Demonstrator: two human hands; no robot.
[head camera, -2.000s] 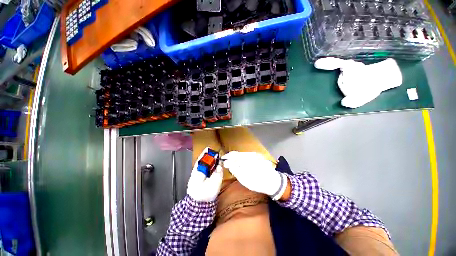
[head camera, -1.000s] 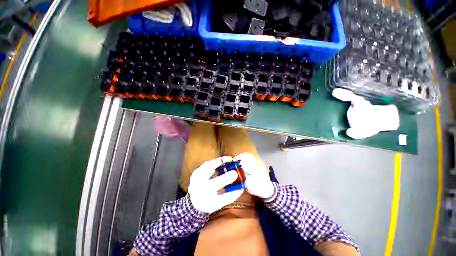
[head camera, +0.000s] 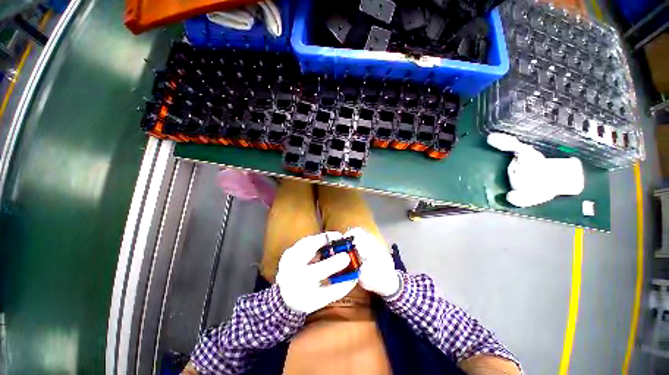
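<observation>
A small unit (head camera: 353, 259) with an orange-red side, blue ends and a dark upper edge is held between my two gloved hands over my lap. My left hand (head camera: 306, 274), in a white glove, grips it from the left, with fingers across its front. My right hand (head camera: 374, 265), also in a white glove, holds its right side. The fingers hide much of the unit. Rows of black units with orange lower edges (head camera: 315, 157) stand on the green bench in front of me.
A blue bin (head camera: 396, 64) of black parts stands behind the rows. An orange board (head camera: 158, 16) is at the upper left, clear blister trays (head camera: 565, 95) at the right, a spare white glove (head camera: 544, 176) before them. A green conveyor (head camera: 66, 220) runs along the left.
Since the oldest frame, my right hand has closed in on the unit and my left fingers have wrapped its front. The view has shifted. Over the last second the hands have barely moved.
</observation>
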